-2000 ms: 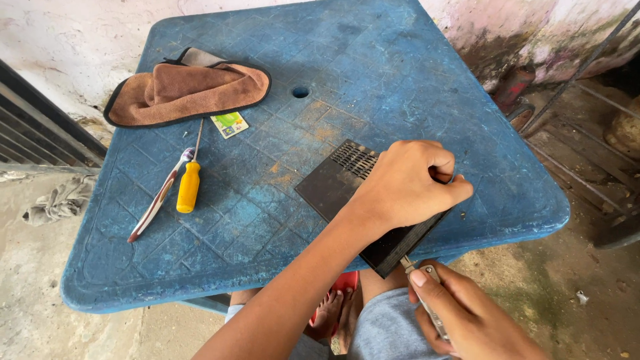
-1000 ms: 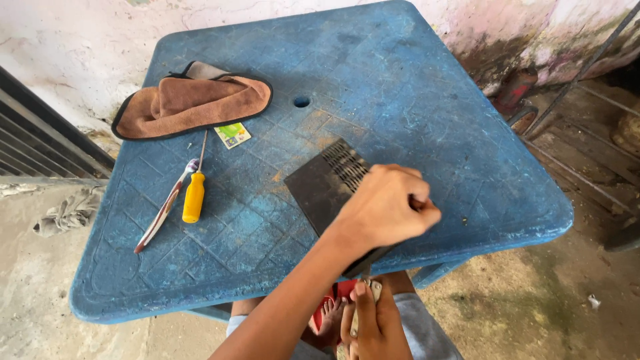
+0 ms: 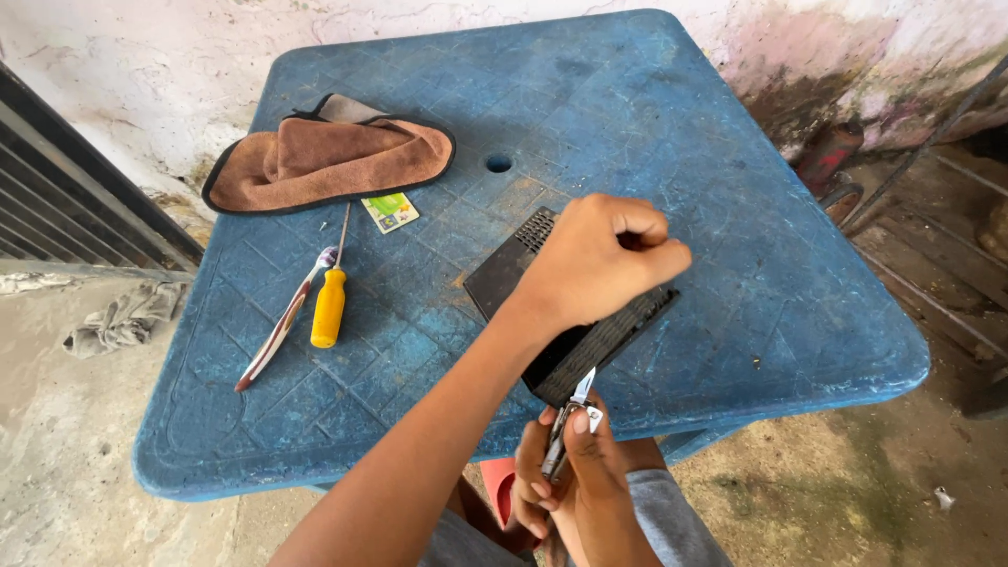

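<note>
A black plastic case with vent slots lies at the table's near right, one corner at the front edge. My left hand is bent over it with curled fingers, holding it; the hand hides its middle, and some fingertips are out of sight. Below the case's near corner, my right hand grips a folding multi-tool. Its small blade points up beside the case's ribbed side; whether they touch I cannot tell. A screwdriver with a yellow handle and a toothbrush lie to the left.
The blue plastic table has a round hole. A brown cloth lies at the back left, beside a small printed card. A tiny screw is near the screwdriver tip. Black metal bars stand at the left.
My right hand has moved left from the case's near right side to its near corner. The tool's blade, hidden one second ago, now shows. My left hand stays over the case.
</note>
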